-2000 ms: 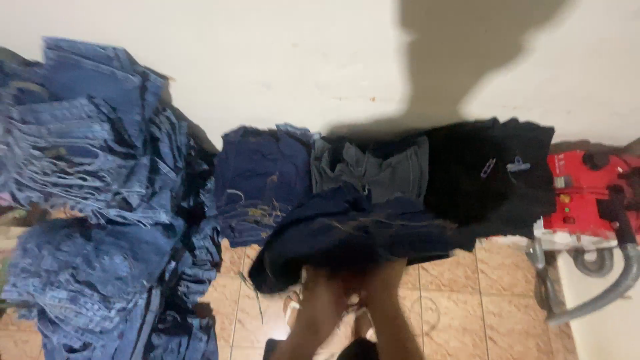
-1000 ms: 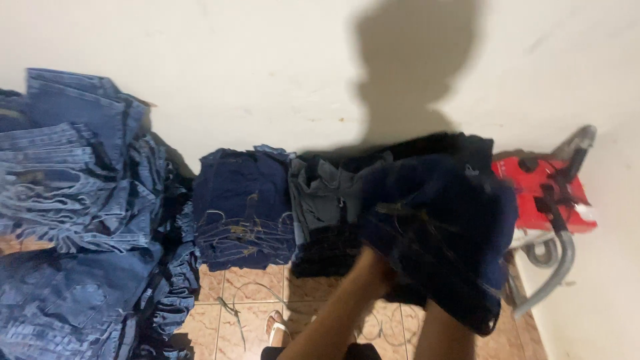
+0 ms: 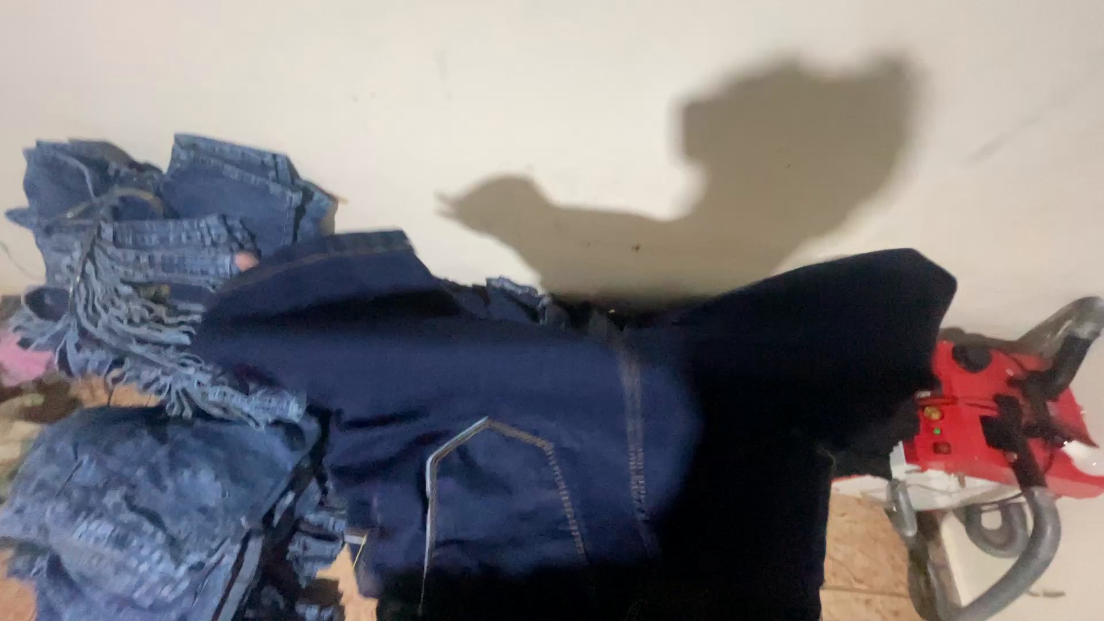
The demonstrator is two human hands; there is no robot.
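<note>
A pair of dark blue denim pants (image 3: 517,371) is spread wide across the middle of the view, with a stitched pocket (image 3: 500,483) facing up. Of my left hand (image 3: 247,260) only a fingertip shows, at the upper left edge of the pants, gripping them. My right hand cannot be seen; the dark right part of the garment reaches up near the red machine. The garment hides most of what lies behind it.
Faded blue denim pieces with frayed strips (image 3: 147,319) and a denim pile (image 3: 147,500) lie at the left. A red machine with a grey hose (image 3: 1000,414) stands at the right. Behind is a pale wall (image 3: 552,103) bearing a shadow; floor tiles (image 3: 862,535) show below.
The dark garment, bunched in both hands a second ago, is now spread out wide. It covers the folded navy and grey stacks seen earlier. My left hand has moved left.
</note>
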